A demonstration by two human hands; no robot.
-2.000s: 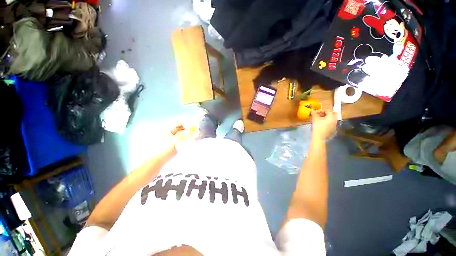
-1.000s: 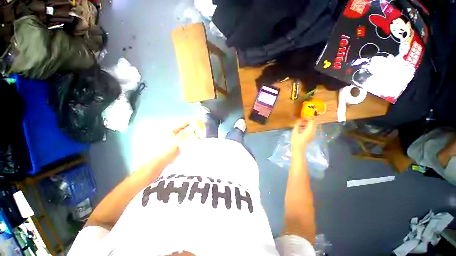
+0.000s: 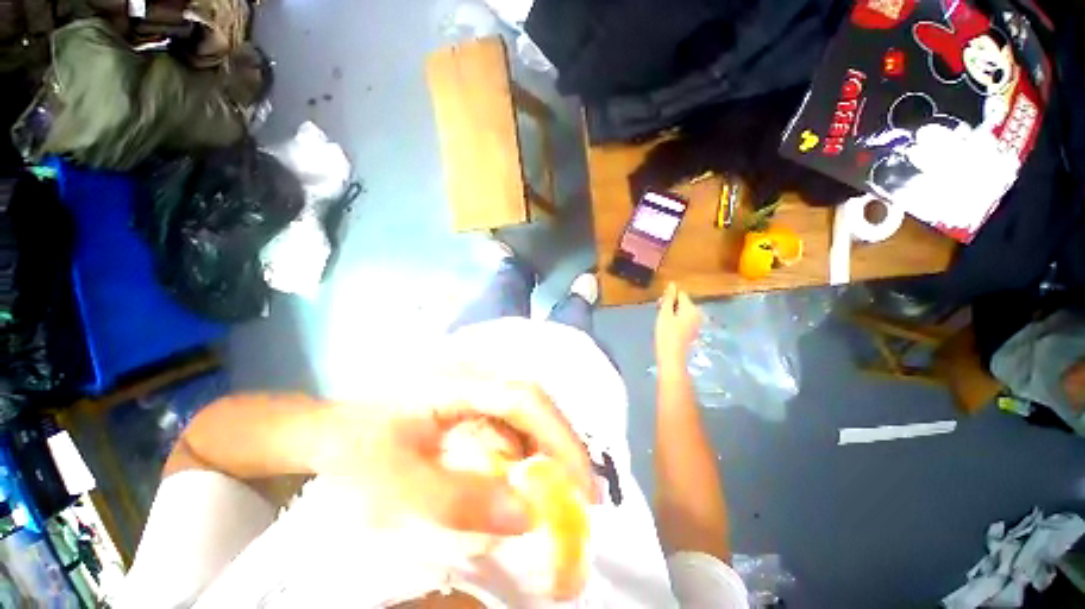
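My left hand [image 3: 476, 476] is raised close to the camera in front of my shirt, blurred and overexposed. It holds a pale orange, peeled-looking fruit [image 3: 553, 518]; its exact shape is unclear. My right hand [image 3: 677, 315] is just off the table's front edge, small in view, its fingers drawn together with nothing visible in them. Orange peel [image 3: 761, 253] lies near the front edge of the wooden table [image 3: 714, 280]. A phone [image 3: 651, 237] with a lit screen lies flat to its left. A small yellow-black tool [image 3: 727, 205] lies behind them.
A white tape roll [image 3: 875, 219] and a black cartoon-mouse box [image 3: 922, 113] are on the right, dark garments [image 3: 678, 60] at the back. A wooden stool [image 3: 478, 137] stands left of the table. Clear plastic [image 3: 756, 363] lies on the floor. Another person's limb shows at the right edge.
My left hand has risen from near my lap towards the camera with the fruit. My right hand has moved left and away from the peel, which stays on the table.
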